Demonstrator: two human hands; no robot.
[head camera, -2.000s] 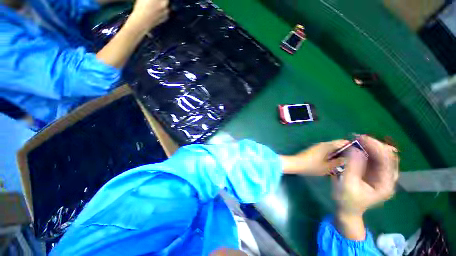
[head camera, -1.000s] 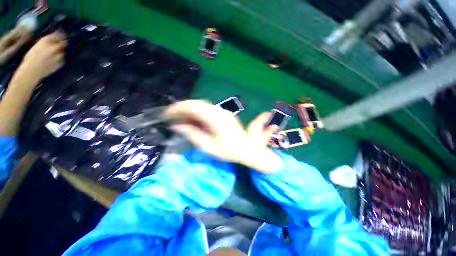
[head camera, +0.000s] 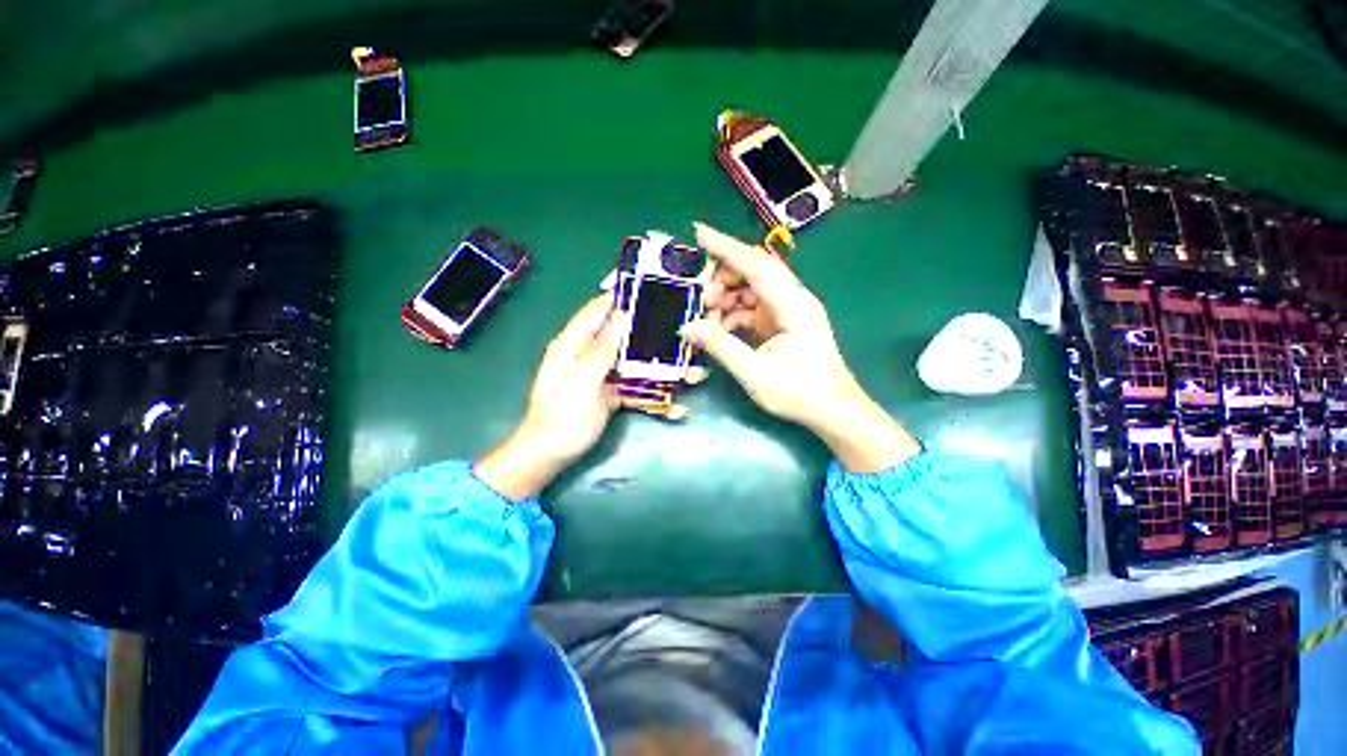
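A phone subassembly (head camera: 660, 318) with a dark screen in a pale frame and a round dark disc at its far end is between my two hands. My left hand (head camera: 573, 387) holds it along its left edge. My right hand (head camera: 776, 332) is at its right edge, fingers touching it; part of what lies under these fingers is hidden. A yellow tab (head camera: 780, 239) shows beyond my right fingers. Red and orange edges show at the near end of the unit. Another phone subassembly (head camera: 465, 288) lies tilted on the green worktop (head camera: 694, 517) to the left.
Further units lie beyond, one (head camera: 776, 170) beside a grey metal post (head camera: 931, 96), one (head camera: 380, 107) at far left. A black blister tray (head camera: 163, 414) is left. A loaded tray of red housings (head camera: 1226, 355) is right, with a white round item (head camera: 971, 355) beside it.
The view has swung to face the worktop squarely. My hands, crossed and blurred before, are now together around the unit. The neighbour's arms have left the view.
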